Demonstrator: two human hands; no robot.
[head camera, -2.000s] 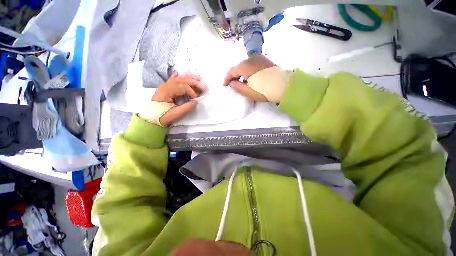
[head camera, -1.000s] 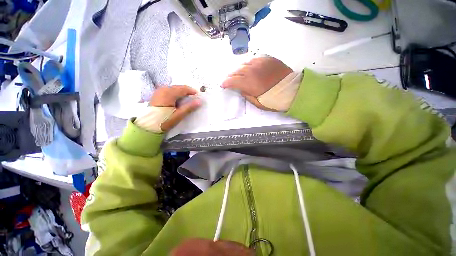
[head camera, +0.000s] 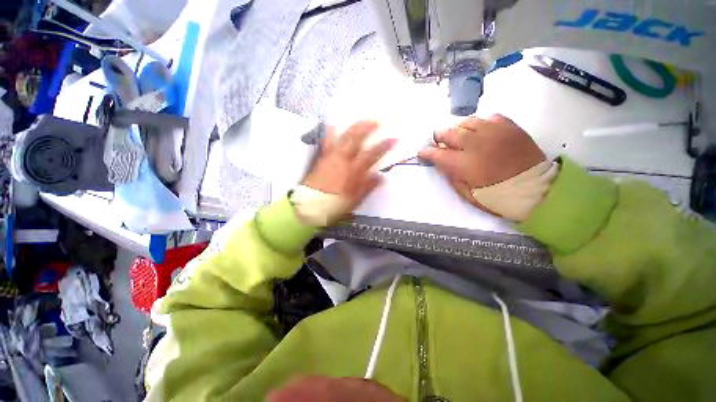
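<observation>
White fabric (head camera: 373, 98) lies on the machine bed in front of the needle area, hard to tell from the white bed. A grey speckled knit piece (head camera: 318, 67) lies beside it at upper left. My left hand (head camera: 347, 165) rests on the fabric with fingers spread, slightly blurred. My right hand (head camera: 491, 161) has its thumb and fingertips together at an edge of the white fabric, below the blue-grey cylinder (head camera: 465, 86). The presser foot area (head camera: 425, 75) is above and between the hands.
Black snips (head camera: 581, 78), a pale stick-like tool (head camera: 628, 130) and a green loop (head camera: 640, 77) lie at right. Grey and white cloth (head camera: 271, 145) lies left of my left hand. A ribbed round clamp (head camera: 59, 155) and red basket (head camera: 161, 275) are at far left. A measuring strip (head camera: 447, 242) runs along the near edge.
The view has shifted, showing more of the machine head and the round clamp. My left hand has opened from its pinch and spread flat. My right fingertips now hold a fabric edge.
</observation>
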